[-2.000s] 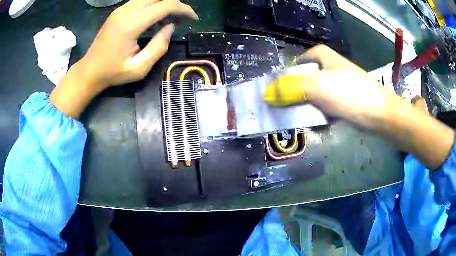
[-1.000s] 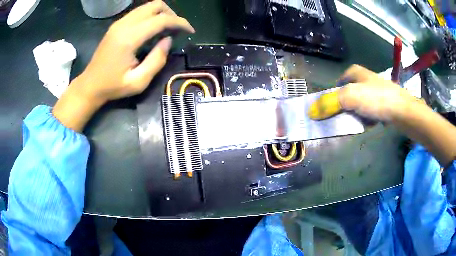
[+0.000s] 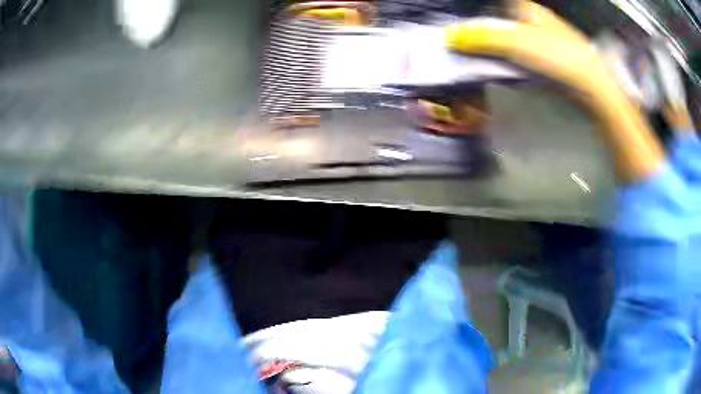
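The frame is blurred. My right hand (image 3: 542,48), with a yellow finger cot on one fingertip, holds a silver-white scraper blade (image 3: 430,60) at the right part of the pale stencil area (image 3: 353,61). A heatsink with ridged silver fins (image 3: 292,71) sits on the black jig (image 3: 346,142), left of the stencil. Copper tubes (image 3: 455,115) of another heatsink show below the blade. Whether the blade touches the stencil is too blurred to tell. My left hand is not in view.
The white tissue (image 3: 146,17) lies on the green bench (image 3: 138,115) at upper left. The bench's front edge runs across the middle. Below it are blue-clothed legs, a white cloth-like thing (image 3: 319,346) and a pale stool (image 3: 519,308). A blue sleeve shows at bottom left.
The view has tilted down, so the jig and bench sit higher in the picture. My left hand has gone out of view. My right hand still holds the blade over the jig.
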